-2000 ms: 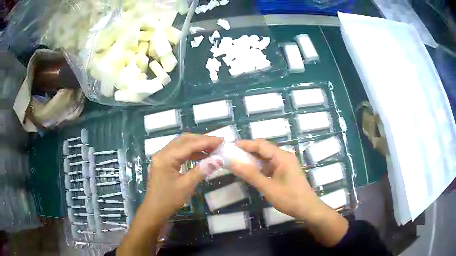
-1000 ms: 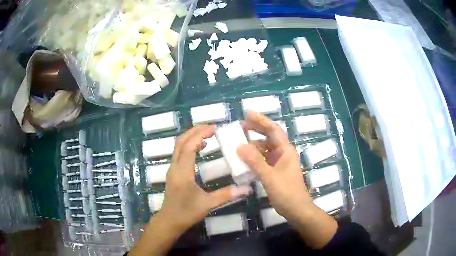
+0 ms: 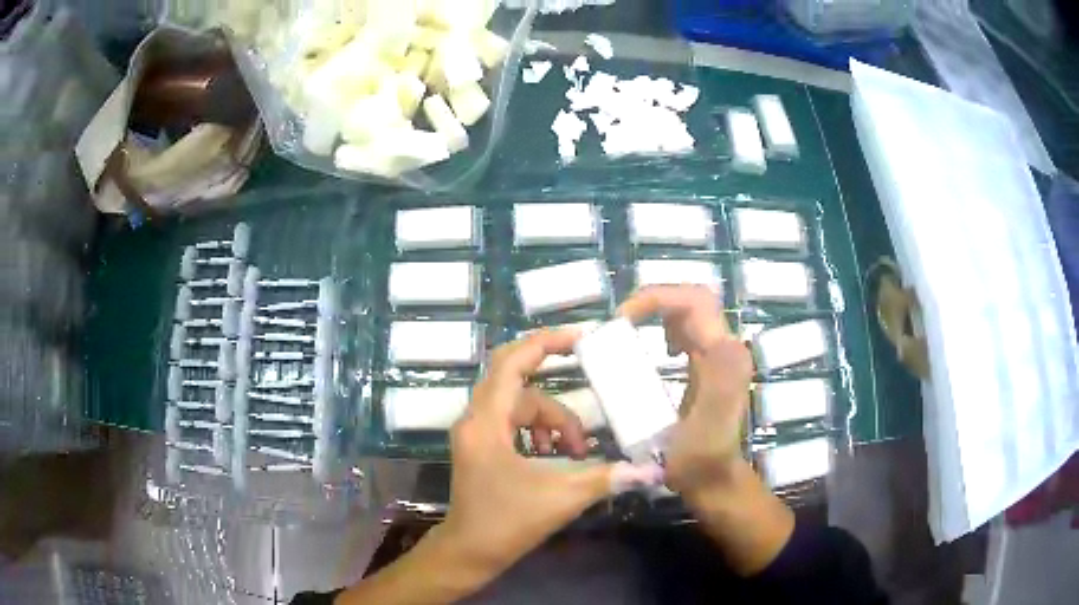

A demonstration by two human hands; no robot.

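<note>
A white unit point(image 3: 627, 384) is held tilted between both hands above the blister tray. My left hand point(image 3: 509, 455) holds its upper left edge and lower end with fingertips and thumb; the thumb tip has a pale covering. My right hand point(image 3: 710, 408) grips the unit's right side, with the index finger near the top. The clear blister tray point(image 3: 497, 254) holds rows of similar white units, one in each visible pocket. The hands cover some middle and lower pockets.
Rod parts point(image 3: 278, 355) lie in ladder-like rows at left. A clear bag of foam blocks point(image 3: 414, 71) and small white inserts point(image 3: 627, 112) lie beyond the tray. Two white units point(image 3: 745, 140) lie at the back right. A white sheet point(image 3: 970, 272) is at right, an open beige-edged bag point(image 3: 178, 118) upper left.
The view has shifted, so the bench items appear farther right and mostly higher. The held unit has gone from largely hidden by the fingers to showing its long white face. Both hands still hold it.
</note>
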